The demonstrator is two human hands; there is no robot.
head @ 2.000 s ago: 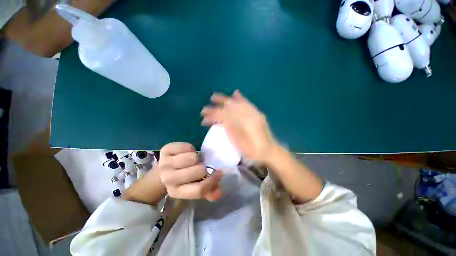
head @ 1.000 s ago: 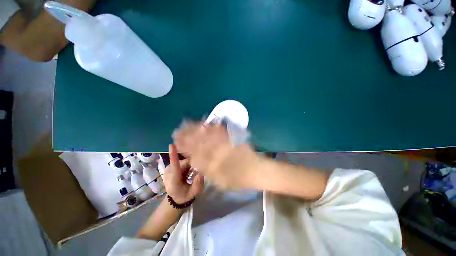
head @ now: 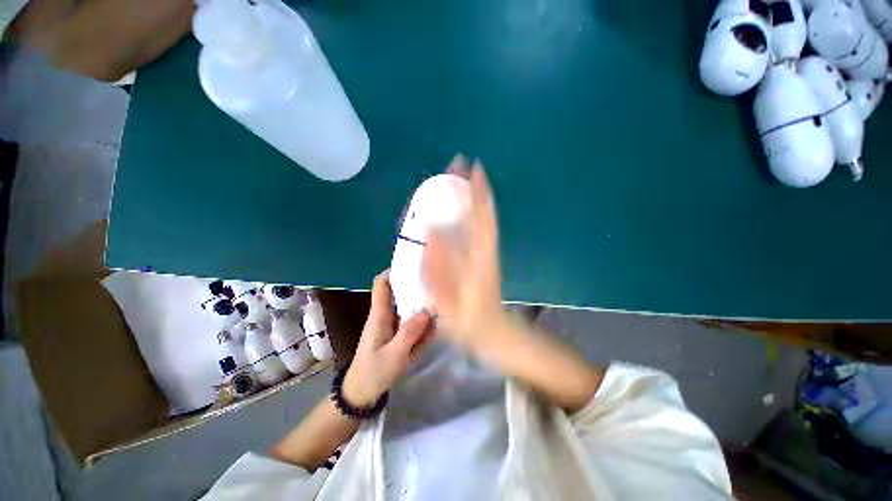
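Observation:
A white bulb-shaped camera (head: 412,256) is held upright over the table's front edge, its rounded end up, with a dark seam line across it. My left hand (head: 383,342) grips its lower end between thumb and fingers; a dark bead bracelet is on the wrist. My right hand (head: 468,264) is blurred and lies flat along the camera's right side, fingers pointing up. Whether a cloth is under the right palm cannot be seen. The camera's lower tip is hidden by my hands.
A translucent wash bottle (head: 284,93) lies at the upper left of the green table (head: 587,196). A pile of white cameras (head: 794,127) is at the upper right. A carton (head: 93,372) at the lower left holds rows of cameras on a white sheet (head: 161,328).
The camera now stands more upright, its seam line showing. My right hand has moved from across my left hand to the camera's right side. The view has shifted slightly.

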